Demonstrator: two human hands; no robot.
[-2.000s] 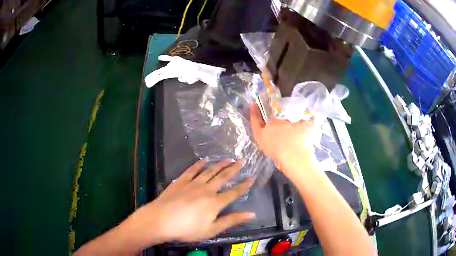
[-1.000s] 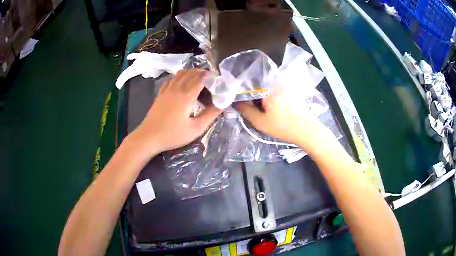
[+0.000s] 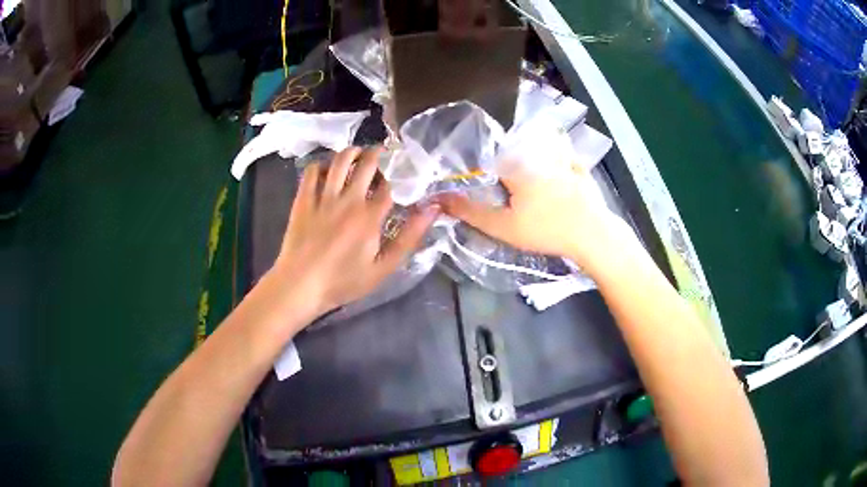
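Note:
Crinkled clear plastic film [image 3: 447, 143] lies bunched under the brown metal horn [image 3: 456, 76]. My left hand [image 3: 347, 224] presses on the film's left side, fingers spread, thumb towards the middle. My right hand [image 3: 542, 209] lies on its right side, thumb pointing at my left thumb. What is under my palms and under the film is hidden, so I cannot tell whether either hand grips something. A thin white cord [image 3: 494, 263] runs out from between my hands to a white bundled end [image 3: 556, 290] on the black machine base [image 3: 380, 380].
A limp white glove-like fabric [image 3: 299, 133] lies at the left rear. A red button [image 3: 496, 457] and green buttons [image 3: 639, 409] are at the front edge. A pale rail [image 3: 656, 204] borders the green conveyor [image 3: 713, 171] at right. White adapters [image 3: 832, 181] pile up beyond; blue crates [image 3: 808, 48] stand behind.
My left hand came from the front of the base onto the film beside my right hand. Since a second ago, its fingers have spread slightly and the film's front part has drawn back under the hands.

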